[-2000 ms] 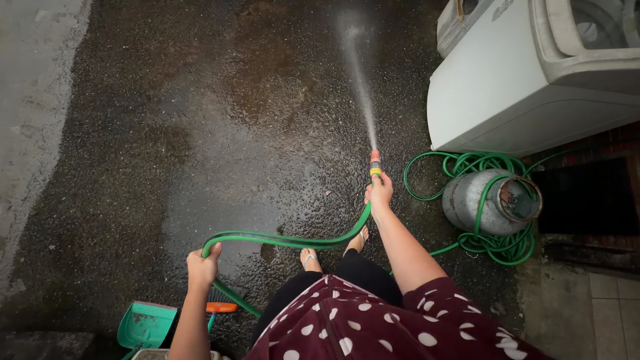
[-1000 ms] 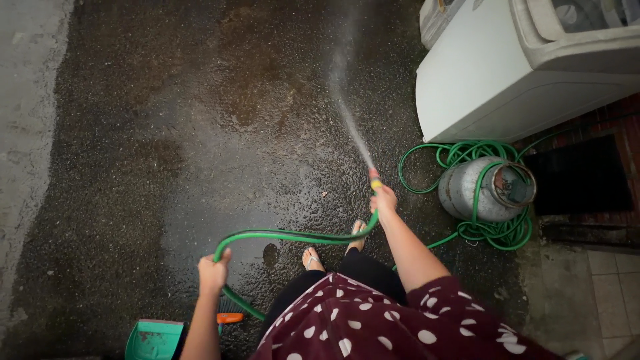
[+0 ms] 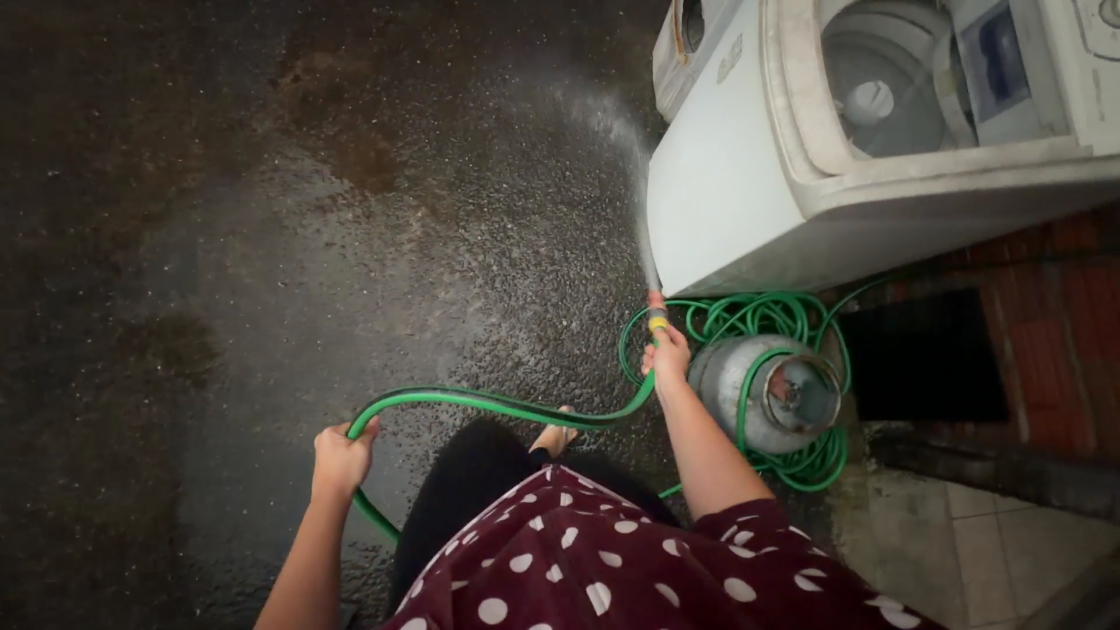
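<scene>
My right hand grips the green garden hose just behind its spray nozzle, which is orange, grey and yellow. A water jet leaves the nozzle toward the top of the view and curves left beside the washing machine. My left hand is closed around a further part of the green garden hose, which sags between both hands and runs on down behind my left wrist. Wet dark pavement lies under the spray and around my sandalled foot.
A white top-loading washing machine stands at the upper right. Below it, a grey gas cylinder sits among coils of green hose. A dark opening in a brick wall and floor tiles are at the right.
The nozzle in my right hand has come closer to the washing machine and cylinder, and the jet now bends left. The view has shifted right; the green dustpan at lower left has left it.
</scene>
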